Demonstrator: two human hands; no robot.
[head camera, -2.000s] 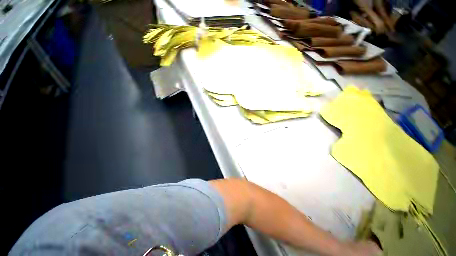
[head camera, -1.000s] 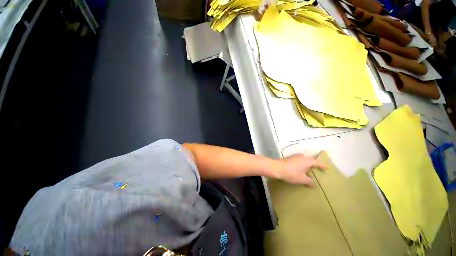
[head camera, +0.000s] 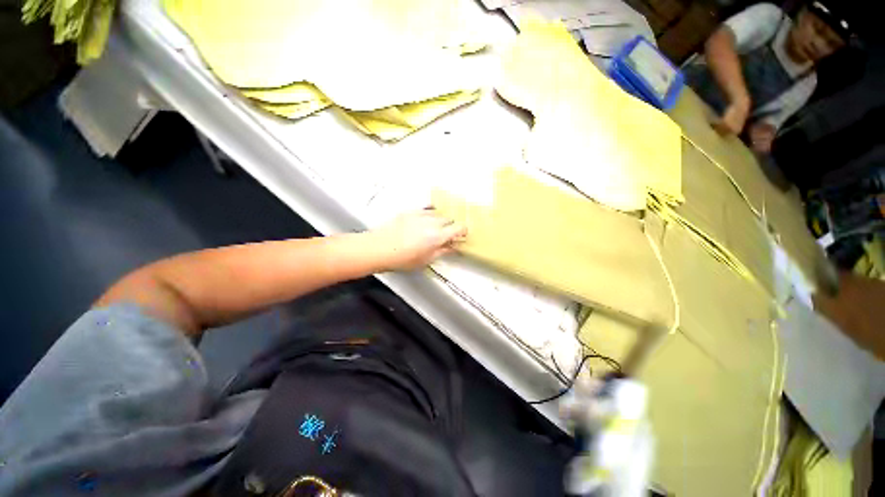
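Observation:
My bare left hand (head camera: 422, 239) grips the corner of a khaki panel (head camera: 563, 233) over the white table's near edge. The panel reaches right onto the khaki stack (head camera: 713, 388). My right hand (head camera: 616, 437), in a white glove, is low in the picture, blurred, by the near table edge. It is closed round the scissors (head camera: 642, 347), whose dark blades show as a blur against the khaki layers. Its fingers are not clear. A yellow panel (head camera: 592, 126) lies beyond the khaki panel, with thin yellow strips (head camera: 704, 243) at its right end.
A yellow stack (head camera: 330, 49) lies at the far left of the white table (head camera: 262, 155). A blue tray (head camera: 647, 73) is at the far side. A person (head camera: 757, 68) works opposite. A grey sheet (head camera: 835, 374) is at right. A black cord (head camera: 573, 374) runs near my right hand.
The view has swung, shifting the table contents leftward. My left hand now grips the khaki panel's corner instead of resting over the khaki layers. My gloved right hand has come into view.

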